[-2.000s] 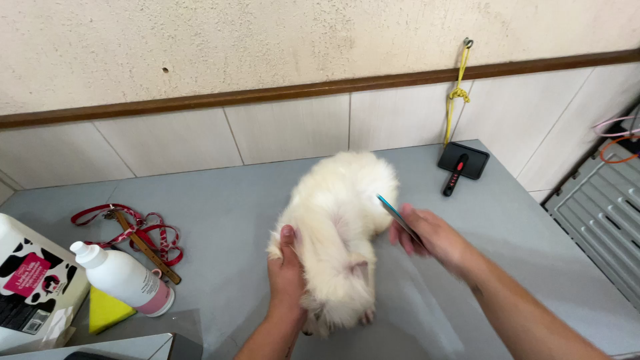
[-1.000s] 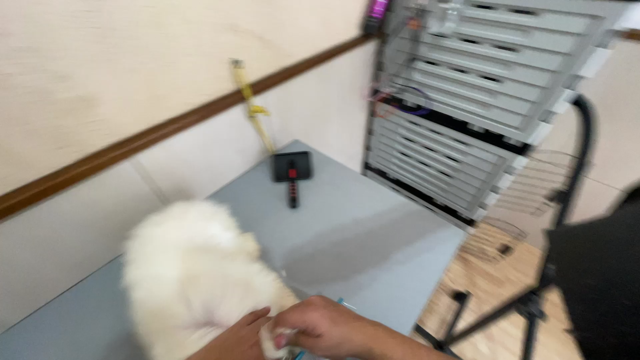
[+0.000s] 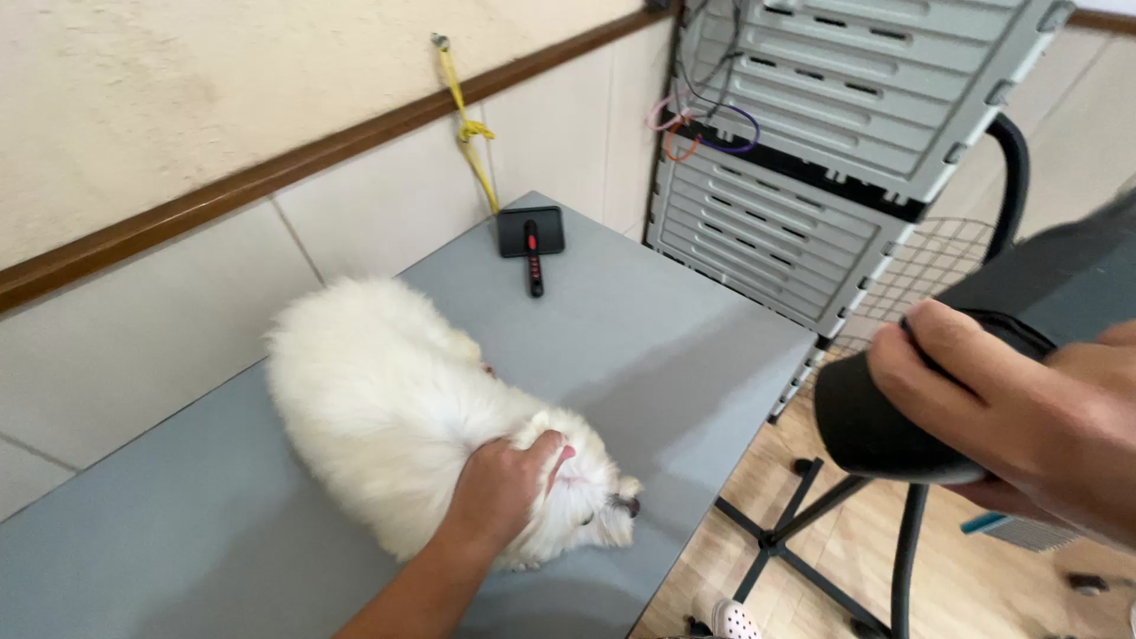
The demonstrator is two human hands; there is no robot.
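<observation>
A fluffy white dog (image 3: pixel 382 399) lies on the grey tabletop (image 3: pixel 657 364), its head toward the near right edge. My left hand (image 3: pixel 506 488) grips the fur and an ear at the side of its head. Over to the right, off the table, my right hand (image 3: pixel 1021 408) is closed around the black nozzle (image 3: pixel 879 422) of a stand dryer. A metal comb with a teal edge (image 3: pixel 1021 531) shows just beneath that hand; whether the hand also holds it cannot be told.
A slicker brush (image 3: pixel 532 248) lies at the far corner of the table, below a yellow cord (image 3: pixel 463 129) hanging from a wall hook. Grey plastic crates (image 3: pixel 781 222) stand stacked behind the table. The wheeled dryer stand (image 3: pixel 770 540) is on the floor near a white shoe (image 3: pixel 733 619).
My right hand has gone from beside the dog to the dryer nozzle on the right. My left hand is now at the dog's head. The view has swung right.
</observation>
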